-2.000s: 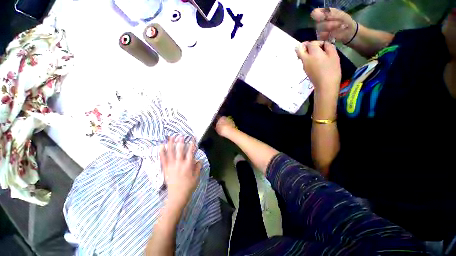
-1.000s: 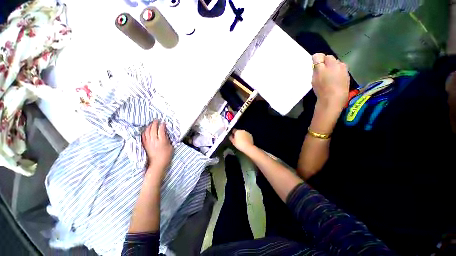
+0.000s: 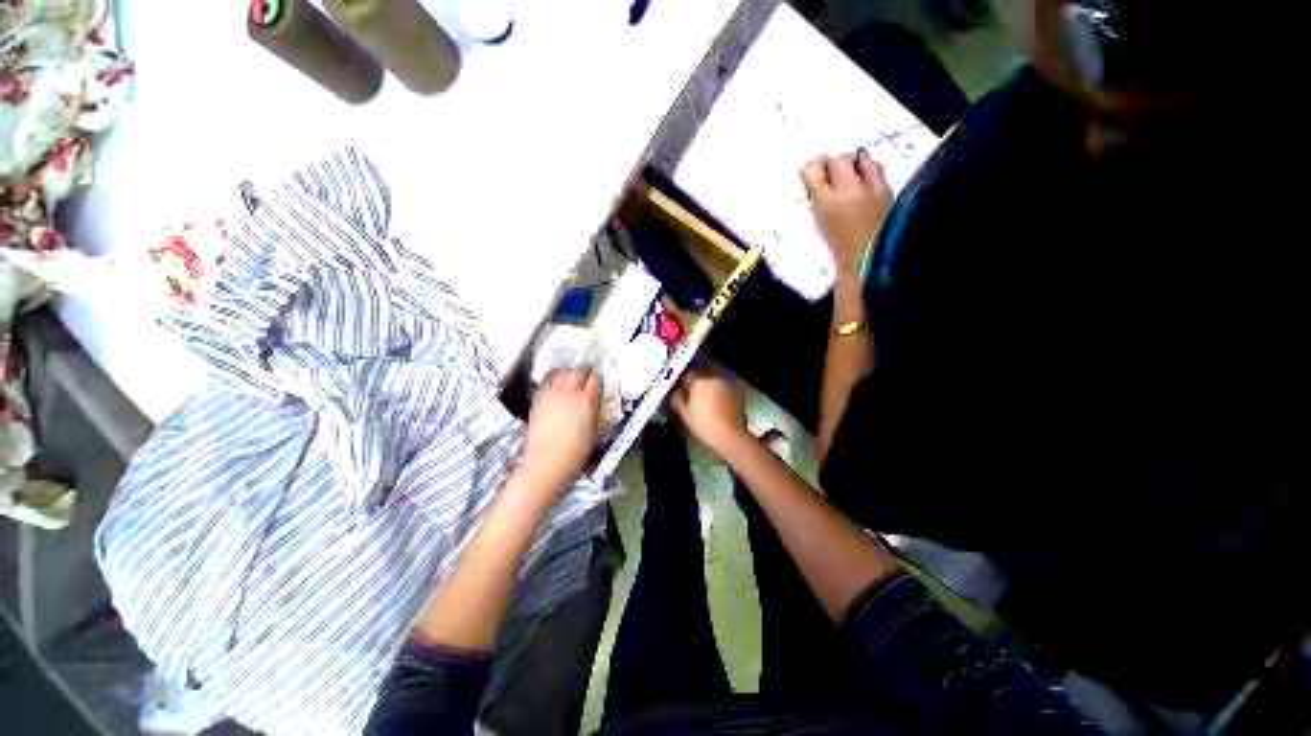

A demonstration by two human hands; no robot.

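Note:
The table drawer (image 3: 687, 345) is pulled out below the white tabletop. My left hand (image 3: 565, 420) reaches into its near end, at a crumpled clear plastic bag (image 3: 571, 350); its fingertips are partly hidden, so a grip cannot be told. My right hand (image 3: 709, 406) is at the outside of the drawer's front; its fingertips are hidden by the drawer edge. A red item, a blue item and a dark item lie in the drawer. The striped garment (image 3: 288, 532) is heaped over the table edge and hangs down beside my left arm.
Two brown thread cones (image 3: 396, 43) stand on the tabletop (image 3: 475, 187). A floral garment (image 3: 58, 137) lies at the far left. At the right, a person in dark clothes leans close, a hand (image 3: 848, 201) on a white surface. Green floor shows below.
My left hand has moved off the striped garment into the drawer. The drawer, closed at first, is now open wider. The other person has leaned in.

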